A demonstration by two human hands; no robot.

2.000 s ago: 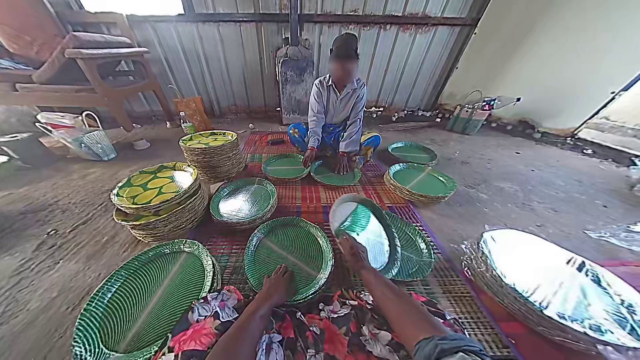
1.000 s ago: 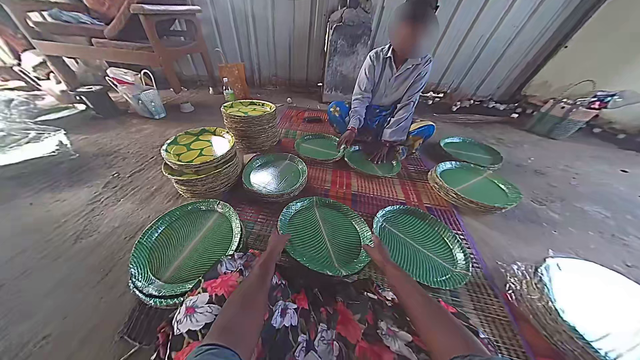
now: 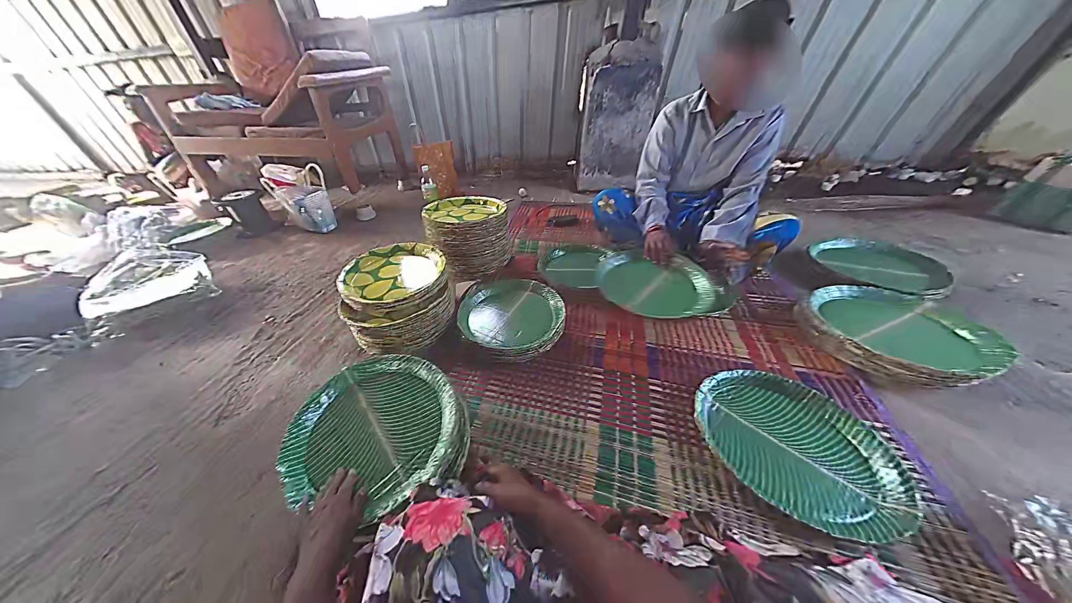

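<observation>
My left hand [image 3: 335,507] rests at the near rim of a stack of green leaf-patterned plates [image 3: 373,431] on the left. At that stack's near right edge is my right hand [image 3: 507,486], its fingers partly hidden; whether it grips the rim cannot be told. A green leaf-patterned plate [image 3: 808,456] lies by itself on the woven mat [image 3: 586,402] to the right. Beyond the left stack stand a small stack of green plates [image 3: 512,316] and two stacks of yellow-and-green plates [image 3: 394,276]. My lap is covered by floral cloth [image 3: 469,544].
A person [image 3: 712,167] sits cross-legged across the mat, hands at a green plate [image 3: 649,285]. More green plates [image 3: 913,331] are stacked at the right. Behind are a wooden armchair [image 3: 260,138], a basket [image 3: 306,201] and a small bottle [image 3: 428,184]; clear plastic [image 3: 146,285] lies far left.
Both hands have moved left, from the middle plate to the left stack. The middle plate no longer lies on the mat in front of me. The view has turned left.
</observation>
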